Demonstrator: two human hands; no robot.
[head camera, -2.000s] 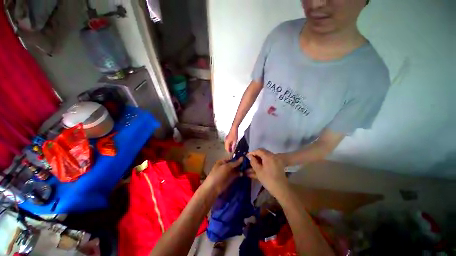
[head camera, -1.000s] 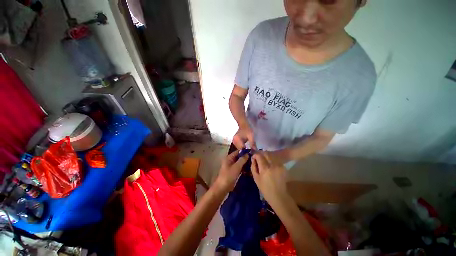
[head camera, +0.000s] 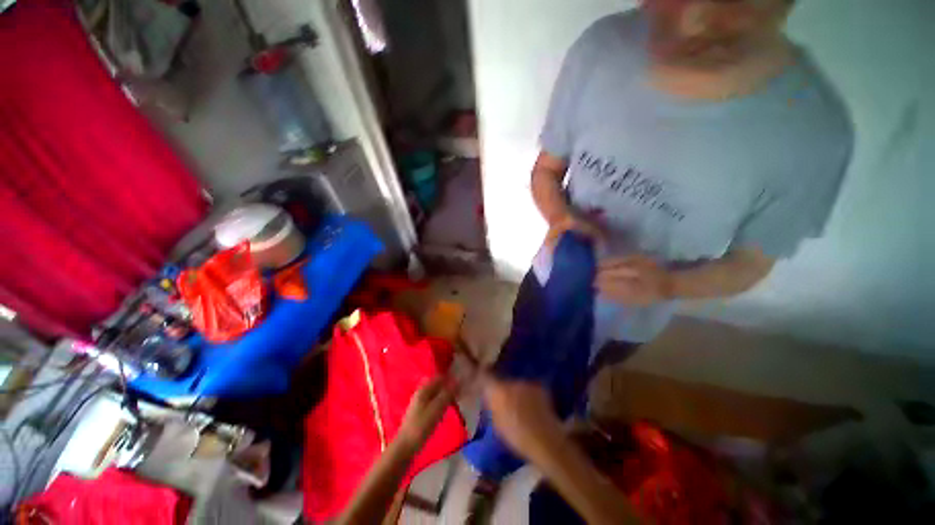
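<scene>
The dark blue cloth piece (head camera: 559, 328) hangs limp in front of the other person, whose raised hand holds its top. My left hand (head camera: 433, 395) is blurred, over the right edge of the red vest. My right hand (head camera: 513, 398) is blurred, in front of the lower part of the blue cloth. A small thin dark shape shows between my hands; I cannot tell what it is or whether I hold it. The red vest (head camera: 349, 410) lies flat with its yellow-gold zipper up, partly behind my left forearm.
A person in a grey T-shirt (head camera: 697, 154) stands facing me. At the left, a blue-covered surface (head camera: 246, 364) bears an orange-red plastic bag (head camera: 224, 292) and a white-lidded pot (head camera: 256, 231). More red cloth (head camera: 103, 500) lies at the lower left. Orange-red material (head camera: 666, 477) lies at the lower right.
My hands have moved down and away from the top of the blue cloth. The other person has raised it. The view has turned left, bringing more red curtain into sight.
</scene>
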